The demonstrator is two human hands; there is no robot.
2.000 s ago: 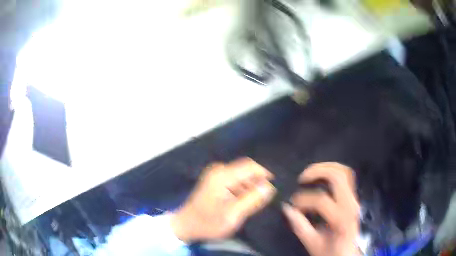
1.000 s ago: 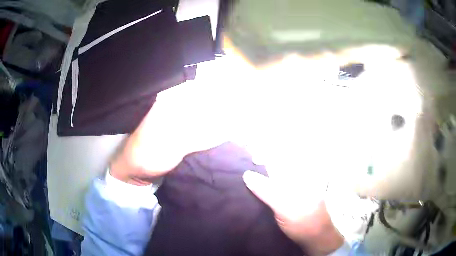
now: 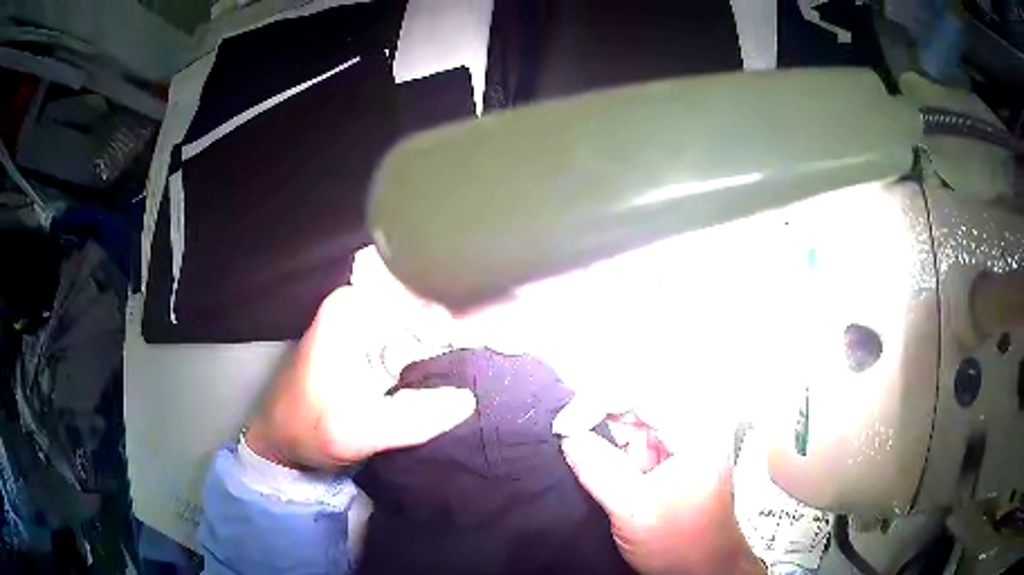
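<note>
A black garment (image 3: 483,494) lies in front of me at the sewing machine and runs down past the bottom edge of the picture. My left hand (image 3: 354,388) holds its left side, with the thumb on top of the cloth. My right hand (image 3: 663,483) has curled fingers and pinches its right edge. The cloth between the hands shows seams and small folds. Glare washes out the fingertips, and the needle area is hidden by the lamp head (image 3: 629,169) and its light. The cream machine head (image 3: 876,382) stands at the right.
Flat black cut pieces (image 3: 292,213) with white edges lie on the white table (image 3: 185,416) at the left. More black pieces (image 3: 618,34) lie behind the lamp. The lamp head spans the space above my hands. Dark cables hang at the lower right.
The lamp head shows lower and more fully in the view. The left thumb now lies across the cloth, and the right fingers are more curled. Earlier, my hands were over dark cloth before the table.
</note>
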